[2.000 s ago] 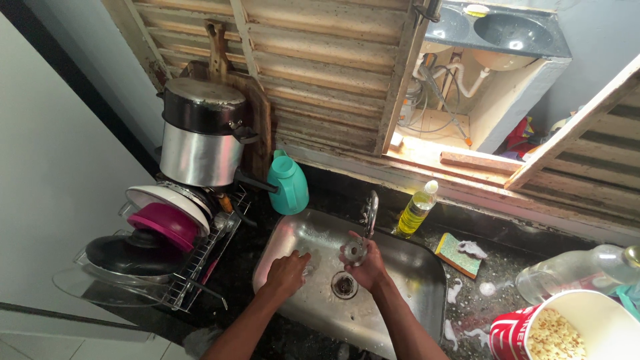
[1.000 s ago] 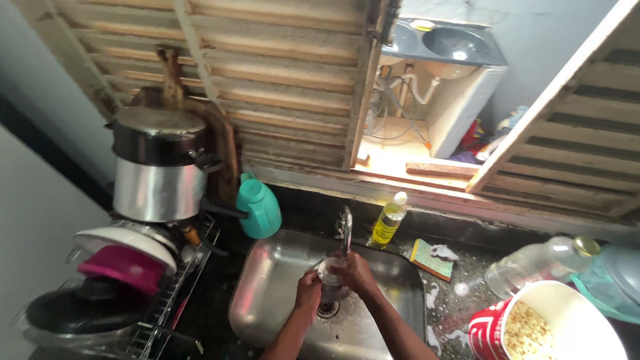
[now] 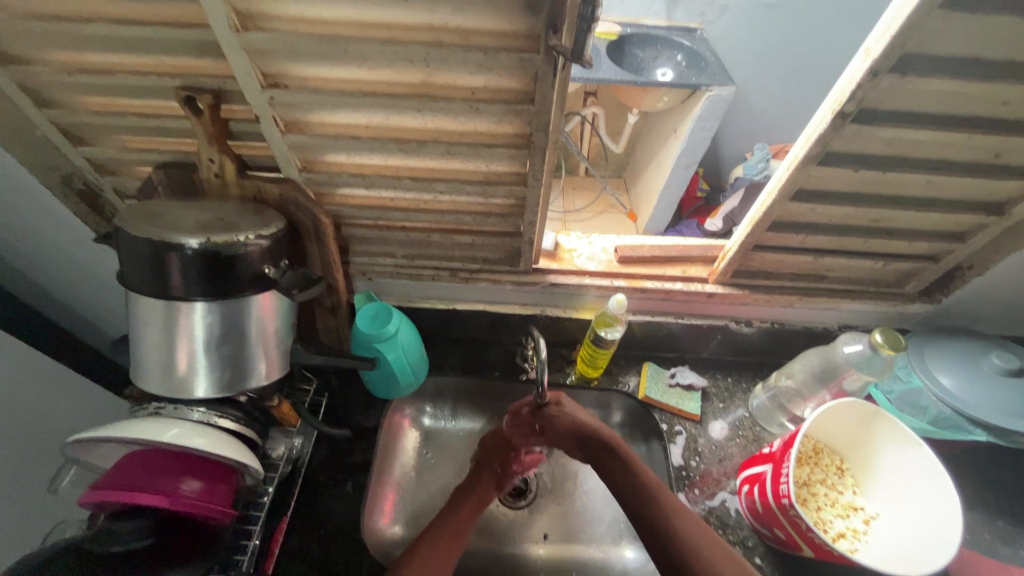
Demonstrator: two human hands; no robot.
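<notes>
Over the stainless steel sink point(image 3: 448, 512), my left hand point(image 3: 502, 462) and my right hand point(image 3: 556, 426) are close together under the spout of the curved metal faucet point(image 3: 541, 360). Their fingers overlap, and something small and clear may be between them, but I cannot make it out. The drain point(image 3: 518, 492) lies just below the hands. Behind the sink stands a bottle of yellow dish soap point(image 3: 600, 340). A green and yellow sponge point(image 3: 670, 390) rests on the counter to the right. A teal plastic jug point(image 3: 390, 350) stands at the sink's back left corner.
On the left, a dish rack point(image 3: 280, 488) holds a magenta bowl point(image 3: 164, 484), a white bowl point(image 3: 96, 440) and stacked pots point(image 3: 212, 344). On the right are a glass bottle point(image 3: 824, 380), a popcorn bucket point(image 3: 920, 488) and a grey lid point(image 3: 972, 376). Slatted shutters point(image 3: 400, 136) stand behind.
My hands, apart two seconds ago with a small clear item at the right one, have come together beneath the faucet. The view has shifted.
</notes>
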